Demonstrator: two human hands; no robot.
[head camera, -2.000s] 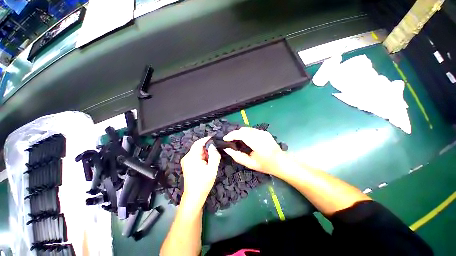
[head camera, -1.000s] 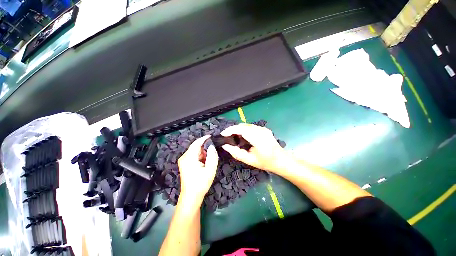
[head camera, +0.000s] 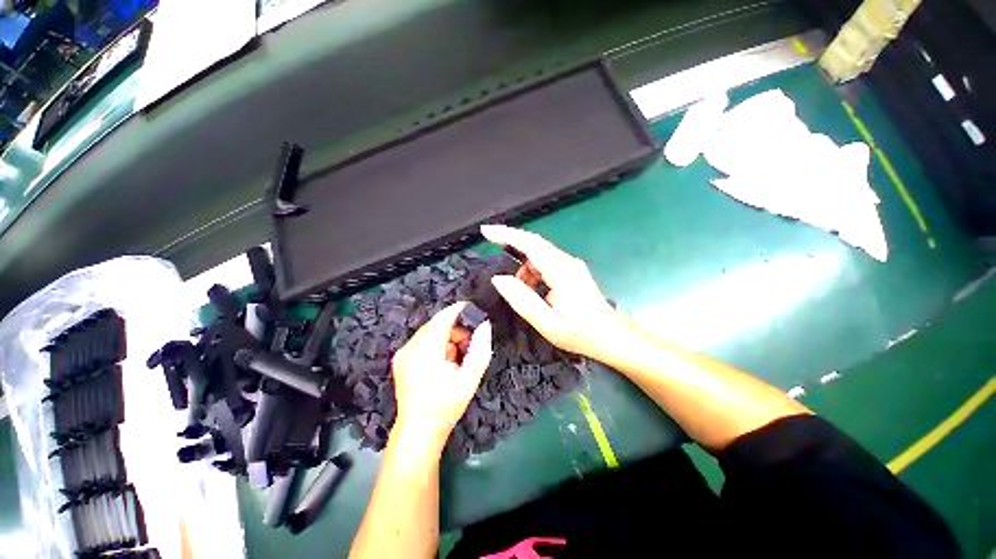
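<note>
My left hand is over the heap of small inserts and pinches one small black insert between thumb and fingertips. My right hand is just right of it, curled around a black handle part. Most of that part is hidden by the fingers and palm, and its lower end blends into the dark heap. The two hands are a little apart. Loose handle parts lie in a tangled pile left of the heap.
A long black tray lies behind the heap, with one angled handle at its left end. A plastic-lined bin with rows of packed handles is at far left. A white cloth and a yellow-taped post are at right.
My hands were together at the handle part and have now moved apart. The right fingers have opened out somewhat and the insert shows at my left fingertips. The whole view has shifted slightly.
</note>
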